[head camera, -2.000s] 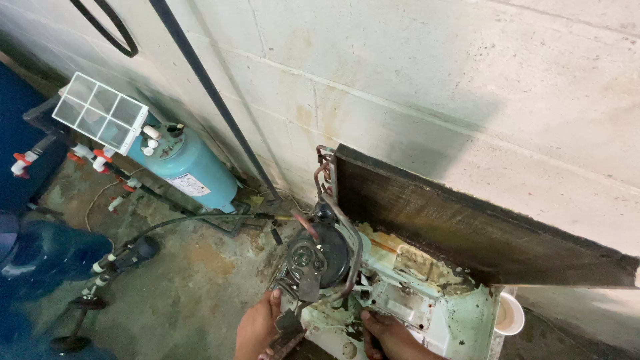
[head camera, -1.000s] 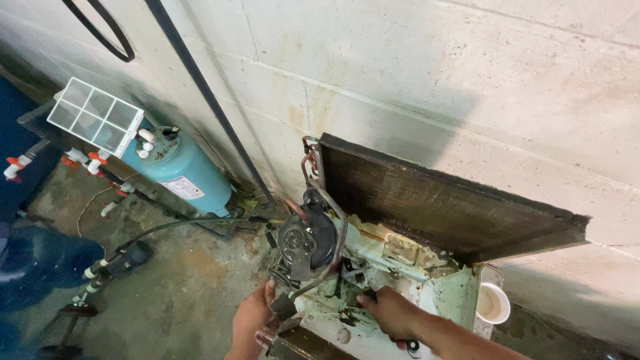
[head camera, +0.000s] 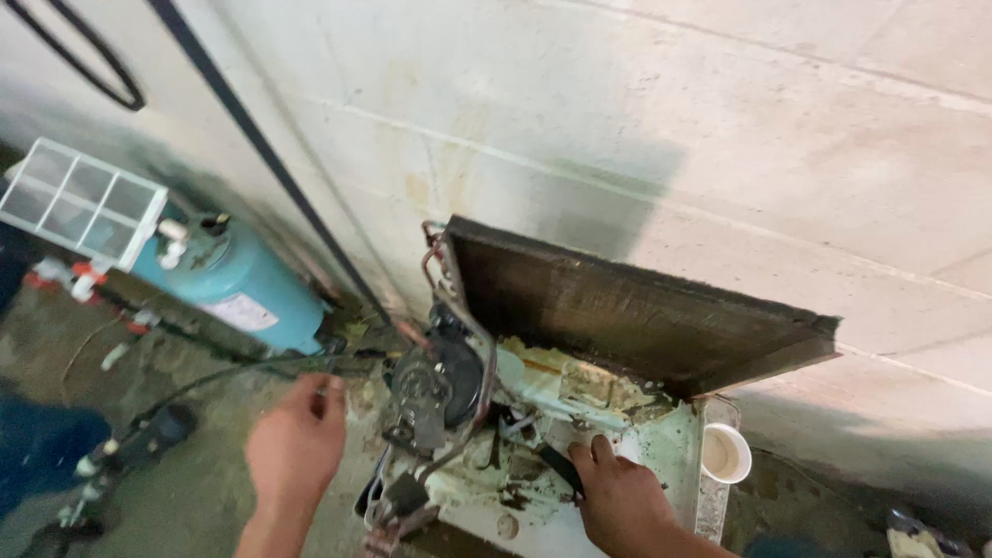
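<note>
My right hand (head camera: 624, 496) grips the black handle of a hand tool (head camera: 559, 467); the tool's metal end reaches in beside the compressor, its exact kind unclear. The round black compressor (head camera: 438, 380) sits at the left end of a dirty whitish metal base (head camera: 666, 457), with copper and dark pipes rising around it. Behind the base a dark finned condenser coil (head camera: 589, 310) stands on edge near the wall. Left of the compressor, my left hand (head camera: 298, 442) is raised over the floor, fingers curled; whether anything small is between them cannot be seen.
A blue tank (head camera: 260, 287) stands at the left by the wall, a white-framed filter screen (head camera: 85, 203) on top. Pipes with red-handled valves (head camera: 89, 280) and a black hose (head camera: 209, 376) cross the floor. A white cup (head camera: 727, 453) is right of the base. A black pole (head camera: 267, 155) leans against the wall.
My left hand has left the pipes at the compressor's lower side and moved left and up. My right hand still holds the black-handled tool at the base.
</note>
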